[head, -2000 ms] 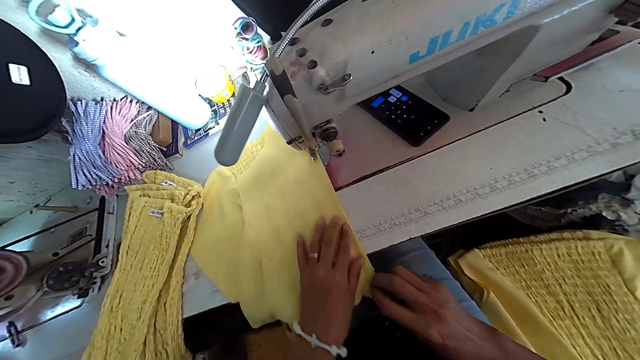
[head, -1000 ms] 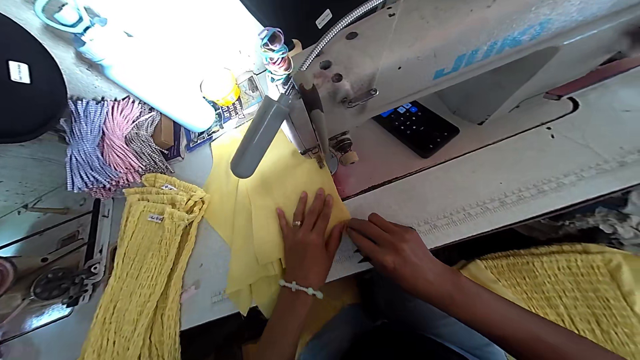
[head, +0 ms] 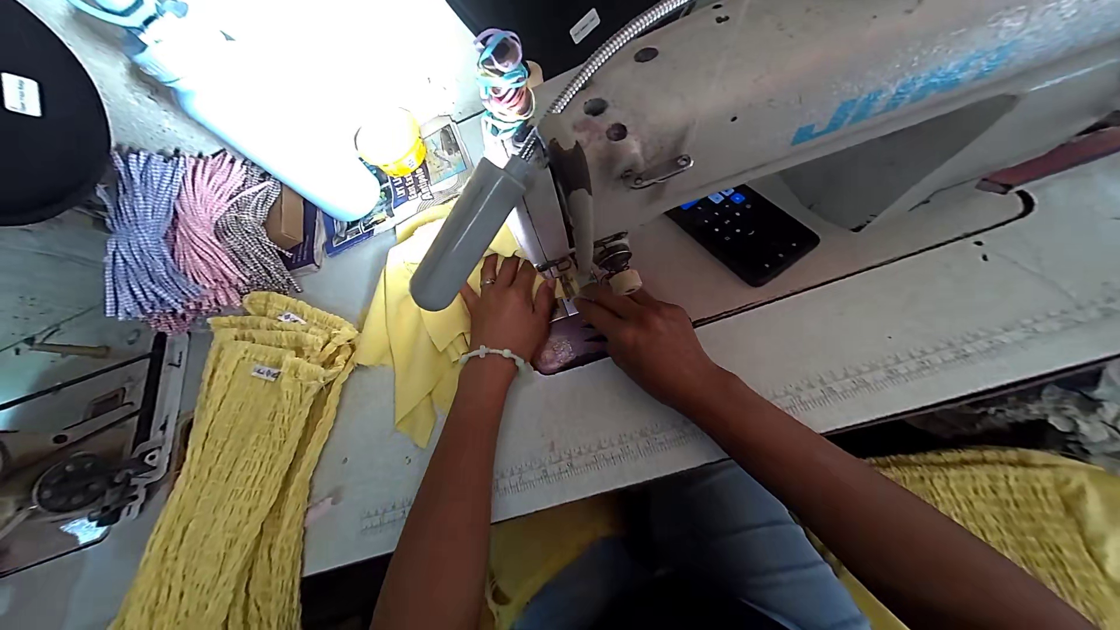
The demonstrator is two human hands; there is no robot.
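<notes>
A white Juki sewing machine (head: 752, 96) stands on the table, its needle and presser foot (head: 567, 284) low between my hands. My left hand (head: 509, 306), with a ring and a pale beaded bracelet, rests on yellow fabric (head: 411, 306) just left of the foot. My right hand (head: 643, 337) is at the right side of the foot, its fingertips together close to the needle; whether cloth is between them is hidden. The fabric lies bunched on the table behind and left of my left hand. A grey lamp head (head: 468, 234) hangs over it.
Smocked yellow pieces (head: 254, 437) lie at the left, below bundled checked cords (head: 188, 236). A black phone (head: 748, 232) lies under the machine arm. A yellow-lidded tub (head: 391, 144) and a light blue bottle (head: 271, 114) stand at the back. More smocked yellow fabric (head: 1006, 516) is at lower right.
Both hands have moved up from the table's front edge to the needle area. The yellow fabric has shifted away to behind and left of the presser foot.
</notes>
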